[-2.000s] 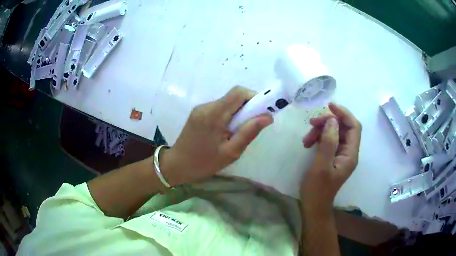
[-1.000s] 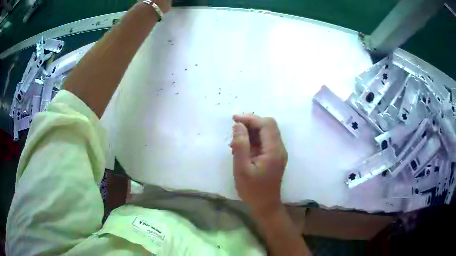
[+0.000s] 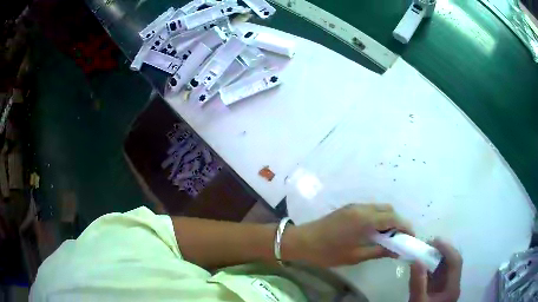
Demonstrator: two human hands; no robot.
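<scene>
A short white piece, which looks like a handle cover, is held between my hands at the lower right of the view, above the white board. Its left end shows a dark spot. My left hand is closed on its left end, with a metal bangle at the wrist. My right hand has its thumb and fingers on the right end; its wrist is cut off by the lower edge. The fingers are slightly blurred. No fan head shows on the piece.
A pile of white covers lies at the board's upper left. A carton with more strips stands below the bench edge. A fan lies on the green belt. More parts sit at lower right. An orange scrap lies on the board.
The view has turned left. My left hand has come back from the far edge and now holds a white piece. My right hand, apart from the left before, now touches the same piece.
</scene>
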